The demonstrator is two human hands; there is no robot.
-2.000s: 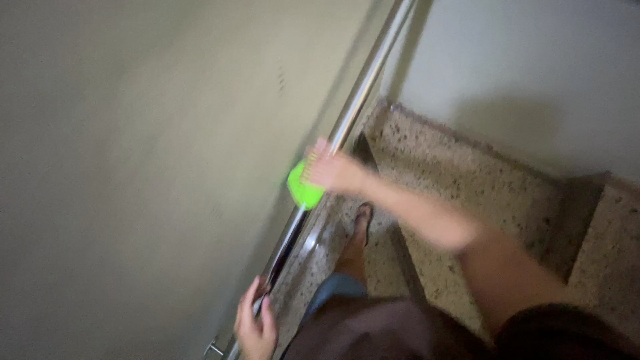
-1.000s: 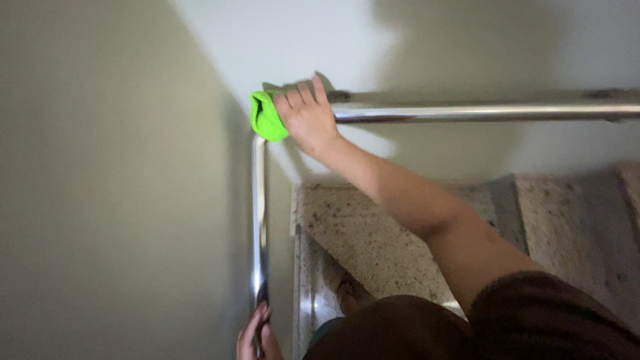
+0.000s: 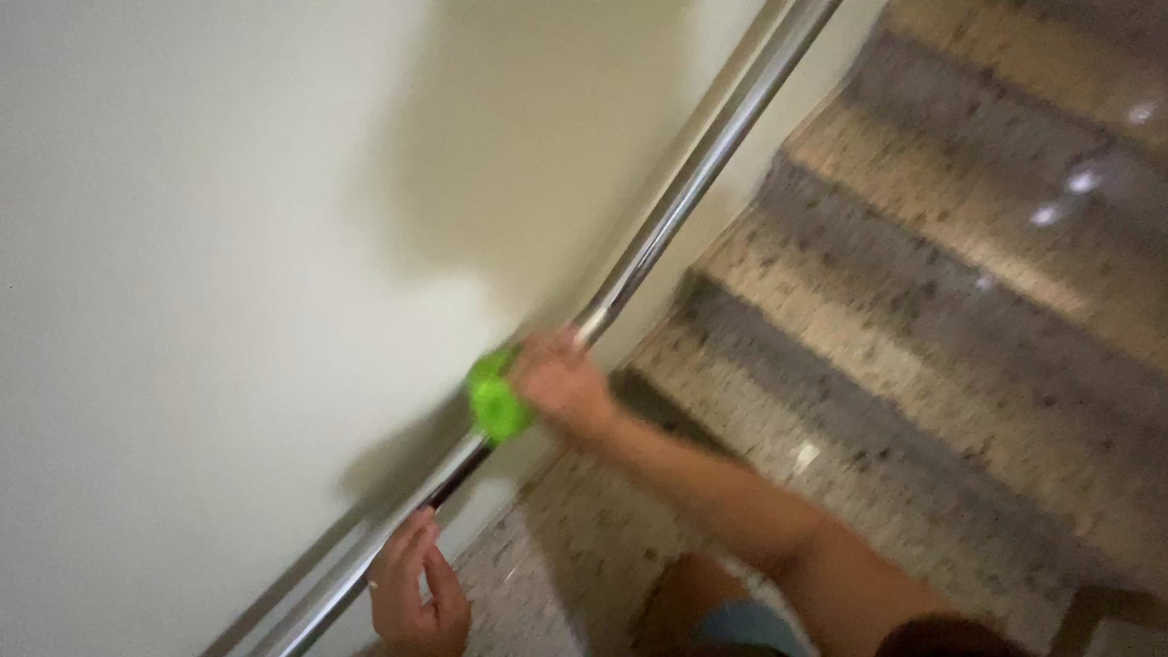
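Observation:
A polished metal handrail (image 3: 698, 169) slants along the wall from lower left to upper right. My right hand (image 3: 564, 381) is wrapped over it near a bend, holding a bright green cloth (image 3: 499, 400) around the rail; motion blurs both. Lower down the rail, my left hand (image 3: 415, 584) rests against the metal, its fingers bent and a ring on one of them. Whether those fingers close round the rail is hard to see.
Speckled stone stairs (image 3: 876, 365) with dark bands fill the right side. A pale wall (image 3: 228, 228) with a shadow on it lies behind the rail. My knee and blue shorts (image 3: 753, 625) show at the bottom.
The view has turned from a rail corner to a straighter, slanting stretch beside several steps. My right hand and the green cloth have moved past that corner; my left hand is still lower on the rail.

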